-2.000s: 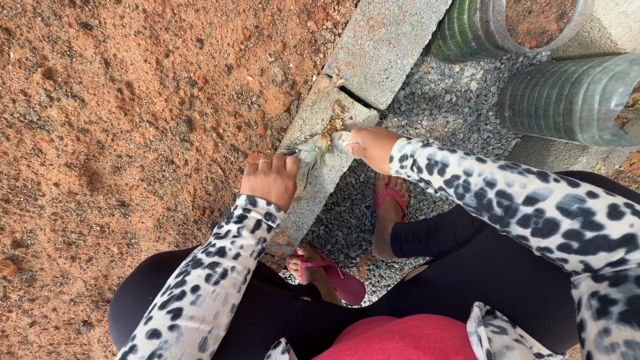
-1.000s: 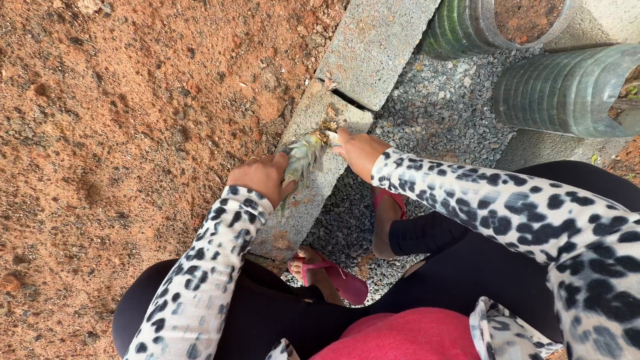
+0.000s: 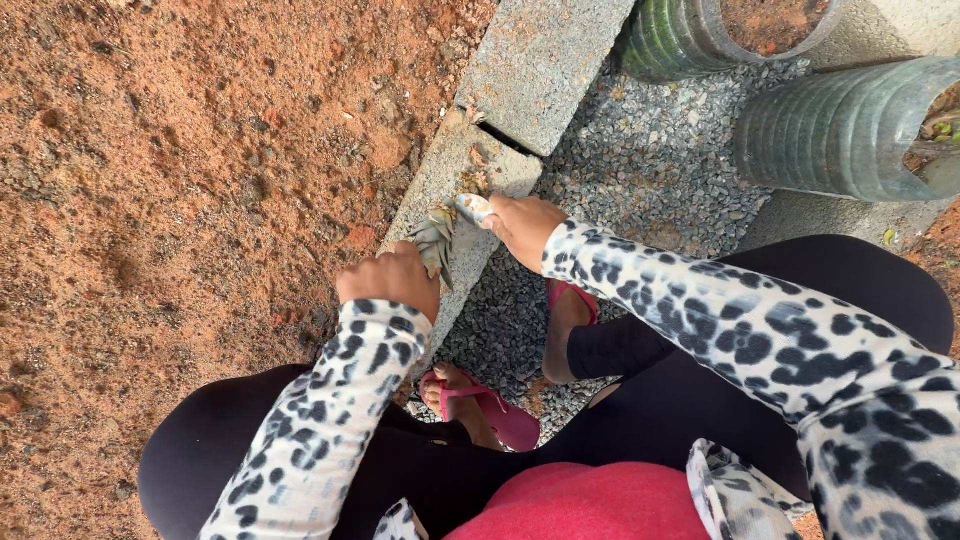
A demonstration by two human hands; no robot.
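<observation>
My left hand (image 3: pixel 394 279) is closed around the leafy end of a pineapple crown (image 3: pixel 433 240), whose pointed grey-green leaves show past my fingers. The crown is over a concrete block (image 3: pixel 469 251), its stub end toward my right hand. My right hand (image 3: pixel 525 225) grips a metal spoon (image 3: pixel 473 208) with soil-coloured smears in its bowl. The spoon's bowl is close beside the crown's stub, and its handle is hidden in my fingers. Dry brown leaf scraps (image 3: pixel 474 180) lie on the block just beyond the spoon.
Reddish soil (image 3: pixel 187 187) spreads on the left of the block edging. Another concrete block (image 3: pixel 544 67) continues it beyond a narrow gap. Grey gravel (image 3: pixel 660 142) is on the right, with two cut plastic containers (image 3: pixel 832 131) holding soil. My feet in pink flip-flops (image 3: pixel 510 420) are near the block.
The crown, its leaves broadly visible a second ago, is now more covered by my left hand. Both hands stay at the block, the right with the spoon.
</observation>
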